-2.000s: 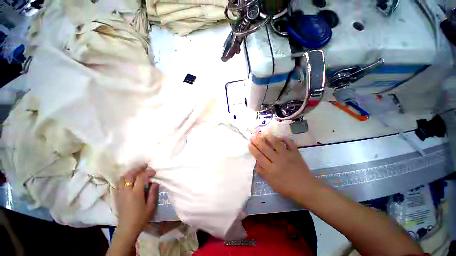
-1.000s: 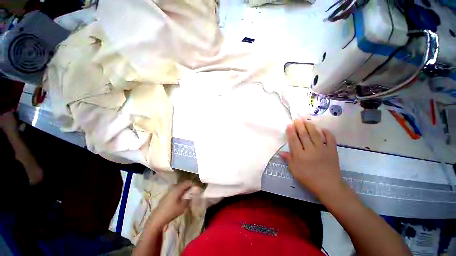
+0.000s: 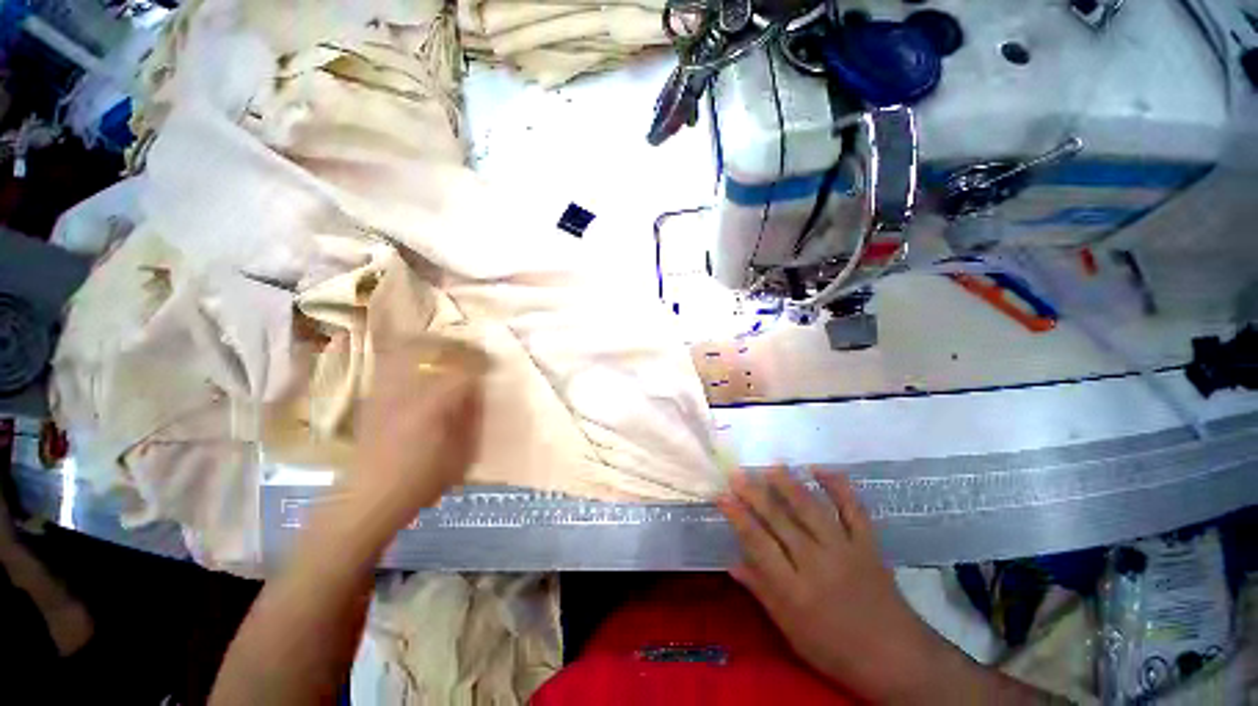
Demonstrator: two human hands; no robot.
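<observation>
A cream garment piece (image 3: 607,393) lies on the white table, from the large heap on the left to near the grey front edge. My left hand (image 3: 425,414) is blurred over the cloth; whether its fingers grip a fold is unclear. My right hand (image 3: 800,531) lies palm down at the front edge, fingertips at the cloth's right corner; a firm grip cannot be seen. The sewing machine head (image 3: 780,179) stands beyond, its needle area (image 3: 773,315) brightly lit. The cloth lies left of and below the needle area. A small black square (image 3: 577,219) lies on the table.
A crumpled cream heap (image 3: 180,359) fills the left. A folded cream stack (image 3: 566,35) is at the far edge. Dark-handled snips (image 3: 676,104) hang by the head. An orange-and-blue tool (image 3: 1007,301) lies right of the needle. Another person's arm (image 3: 48,586) shows at lower left.
My left hand has risen from below the table edge onto the cloth. My right hand is now lower, at the front edge. The cloth is bunched more to the left, and the view has shifted.
</observation>
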